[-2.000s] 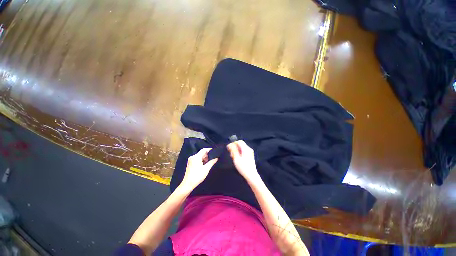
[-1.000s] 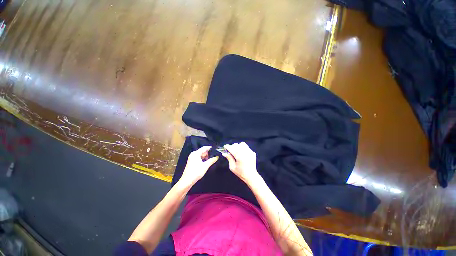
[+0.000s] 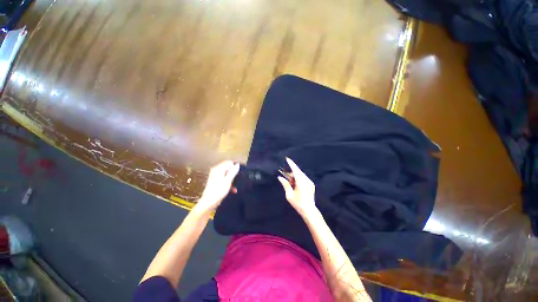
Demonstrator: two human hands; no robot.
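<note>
A dark navy garment (image 3: 348,130) lies bunched on the glossy brown table in front of me, one smooth rounded panel towards the back. My left hand (image 3: 222,181) pinches a dark part of the garment at its left side. My right hand (image 3: 299,186) is over the middle of the garment, thumb and forefinger apart, with small metal snips (image 3: 286,174) held in it. The cloth between my hands is blurred. A small pale patch, perhaps a label, shows on it.
The brown worktable (image 3: 147,71) has a yellow-marked front edge and a board joint at right. Pale thread bits (image 3: 135,166) lie along the front left edge. A large dark garment pile (image 3: 501,76) is at far right. Something blue shows below the table's right edge.
My hands have moved apart, the left one outwards to the left with cloth, the right one slightly to the right. The sleeve end that stuck out at the left has been drawn in.
</note>
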